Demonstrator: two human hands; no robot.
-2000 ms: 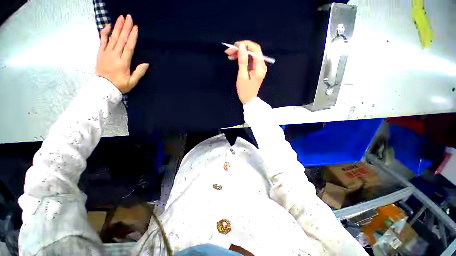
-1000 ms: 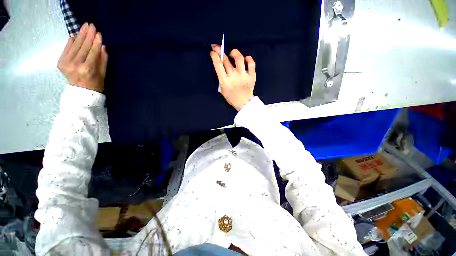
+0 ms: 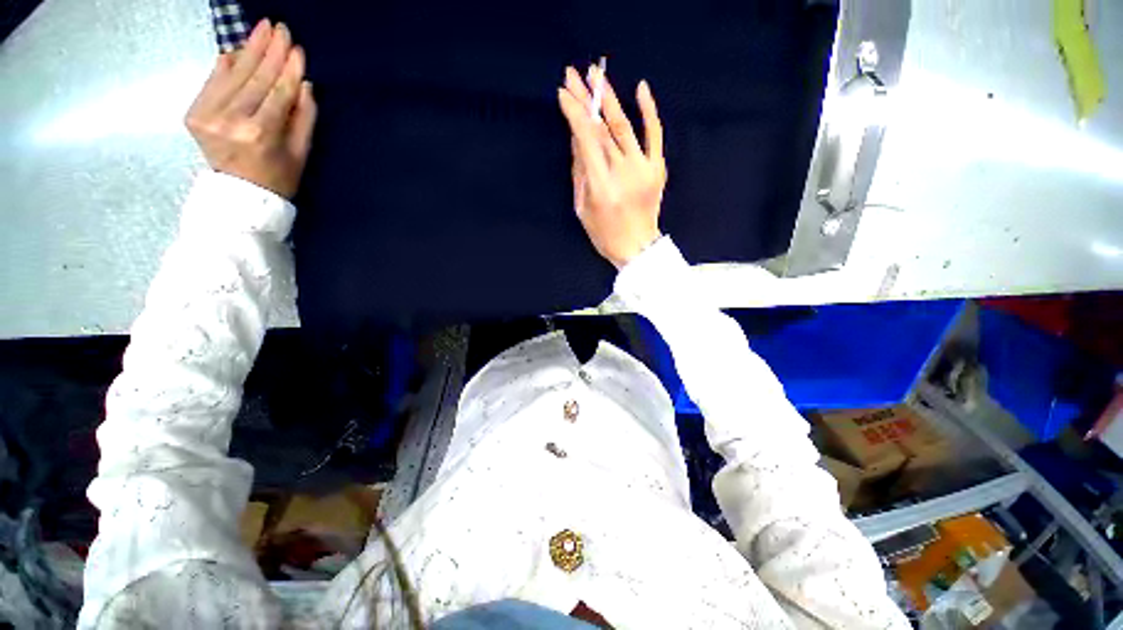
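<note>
A dark navy-black garment panel [image 3: 431, 197] lies over the white table and reaches its front edge. Checked facing [image 3: 229, 25] shows at the panel's upper left edge. My left hand [image 3: 255, 113] is at the panel's left edge just below the check, fingers together and bent; whether it grips the cloth is hidden. My right hand [image 3: 617, 166] rests over the middle right of the panel, fingers spread, with a thin white marking pencil [image 3: 597, 94] held between its fingers. A silver metal weight with a raised handle [image 3: 847, 142] stands along the panel's right edge.
A yellow strip [image 3: 1076, 59] lies at the far right of the white table [image 3: 973, 185]. Below the table's edge are a blue bin [image 3: 825, 357], cardboard boxes [image 3: 893, 431] and a metal shelf frame [image 3: 948, 507]. Dark items are below left.
My left hand has gone from flat and spread to bent fingers at the panel's edge. My right hand has opened out, and the pencil has turned from slanting sideways to nearly upright in view.
</note>
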